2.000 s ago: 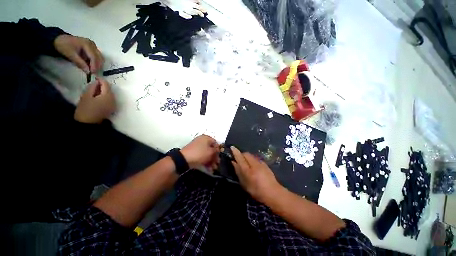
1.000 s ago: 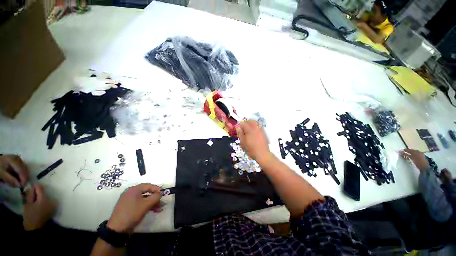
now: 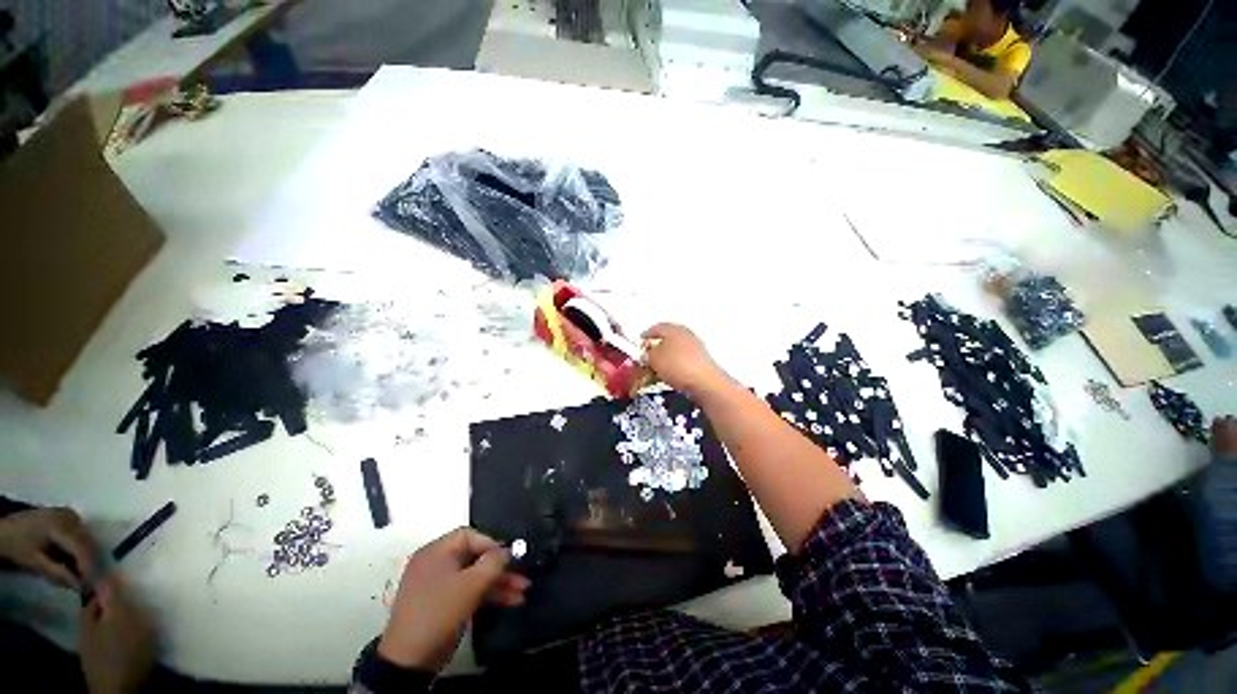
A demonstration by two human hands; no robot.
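Note:
My left hand [image 3: 448, 586] is at the left edge of the black mat [image 3: 536, 468], its fingers pinching a black strap tab that carries a small white piece [image 3: 518, 548]. My right hand [image 3: 682, 361] is at the front end of the red and yellow tape dispenser [image 3: 577, 335], behind the mat. Its fingertips are at the dispenser's tape end; what they grip is too small to tell. A pile of white pieces [image 3: 661, 450] lies on the mat's back right. A long brownish-black bar [image 3: 631, 522] lies across the mat.
Plain black tabs [image 3: 224, 380] are heaped at left, with small rings [image 3: 301, 540] nearer. Dotted tabs [image 3: 837, 393] lie at right in two heaps, beside a phone [image 3: 962, 484]. A bag of black parts [image 3: 505, 210] is at back. A neighbour's hands [image 3: 84, 597] are at left.
Since two seconds ago, my hands have parted and my right hand has reached the dispenser. Over the last second, my left hand has moved right to the mat's edge with the tab.

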